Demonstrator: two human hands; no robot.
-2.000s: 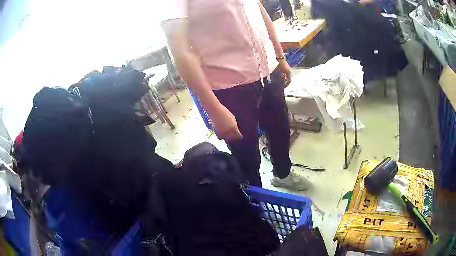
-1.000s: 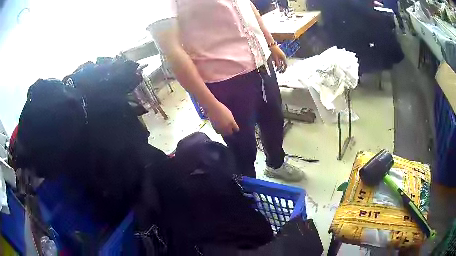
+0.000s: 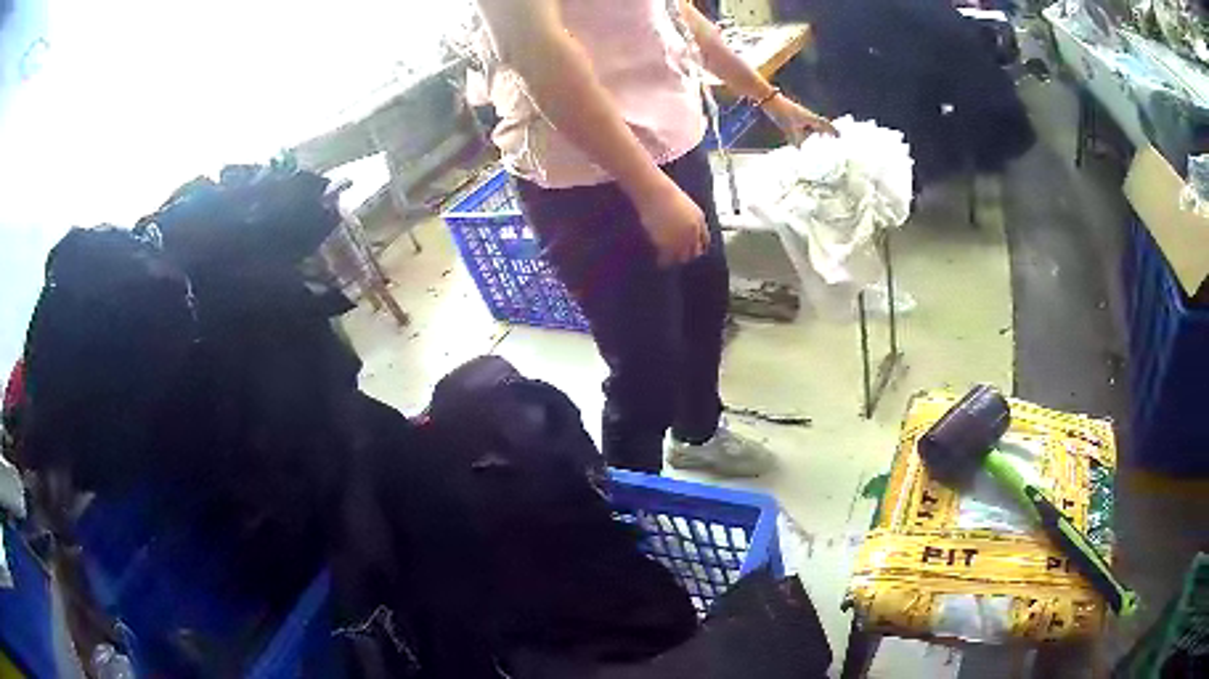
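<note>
Neither of my hands is in view. Dark denim garments [image 3: 504, 531] lie heaped in and over a blue plastic crate [image 3: 703, 497] at the lower middle. A rubber mallet [image 3: 965, 435] with a black head and a green and black handle lies on the padded stool [image 3: 928, 584], which is wrapped in yellow material printed "PIT". Its head is at the stool's upper left and its handle runs down to the right. Nobody holds it.
A person [image 3: 636, 226] in a pink top stands beyond the crate, one hand at a white cloth [image 3: 842, 199] on a stand. Another blue crate [image 3: 517, 272] is behind. More dark garments [image 3: 199, 371] are piled left. A green crate [image 3: 1177, 630] shows lower right.
The person has turned and reached a hand to the white cloth, uncovering more of the blue crate behind. The view has shifted slightly. The mallet still lies on the stool.
</note>
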